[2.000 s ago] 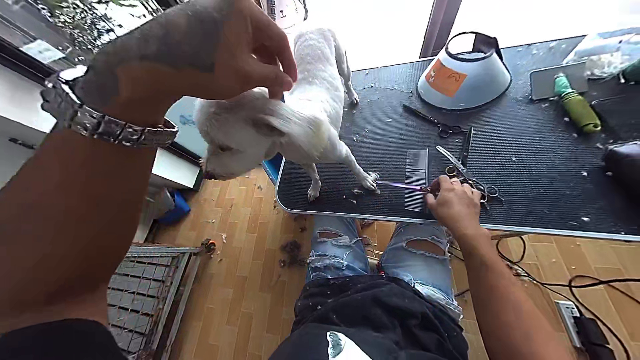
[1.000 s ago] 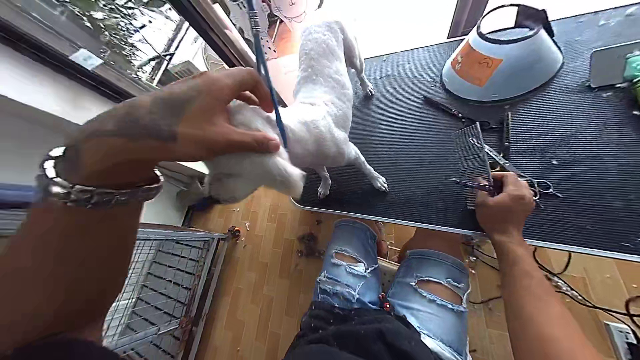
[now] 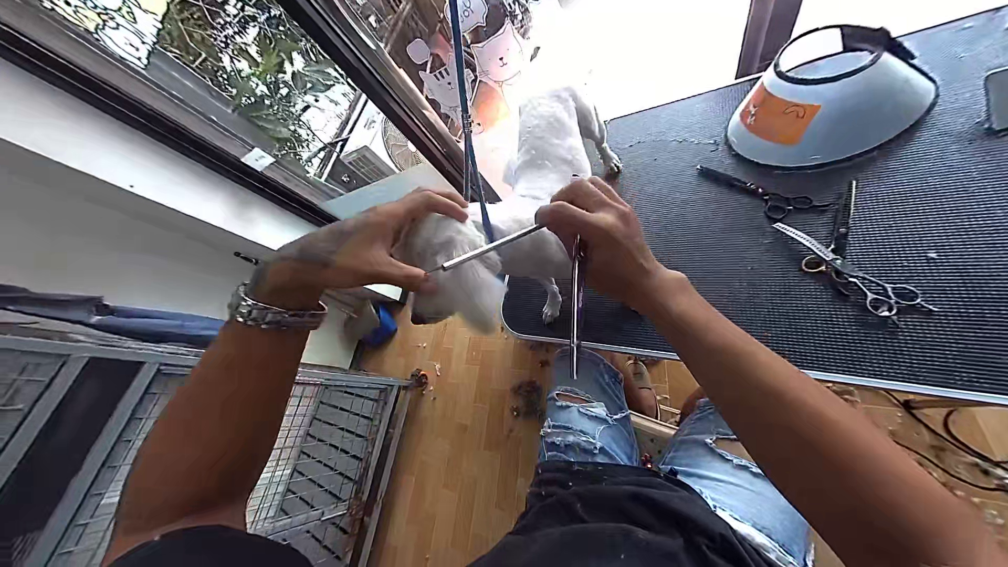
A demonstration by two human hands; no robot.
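A white dog [image 3: 543, 150] stands at the left end of the black grooming table, its head [image 3: 453, 252] beyond the edge. My left hand [image 3: 378, 244] holds the head, fingers on top and thumb at the near side. Over the head, my right hand [image 3: 602, 228] grips a slender metal tool [image 3: 492, 248], possibly a comb seen edge-on, its thin tip close to my left thumb. From the same hand a pair of scissors [image 3: 576, 315] hangs with its blades pointing down. Whether they are closed is unclear. A blue leash [image 3: 465, 102] runs down to the dog's neck.
On the table [image 3: 709, 315] lie black-handled scissors [image 3: 756, 191], curved-blade or thinning shears [image 3: 850, 272] and a dark comb-like tool [image 3: 846, 216]. A cone collar [image 3: 835, 102] stands behind them. Left below is a wire cage [image 3: 323, 449]; cables [image 3: 937, 425] lie on the floor at right.
My right hand has left the tabletop and come up beside the dog's head with the tools. The pale comb seen on the table two seconds ago is no longer there.
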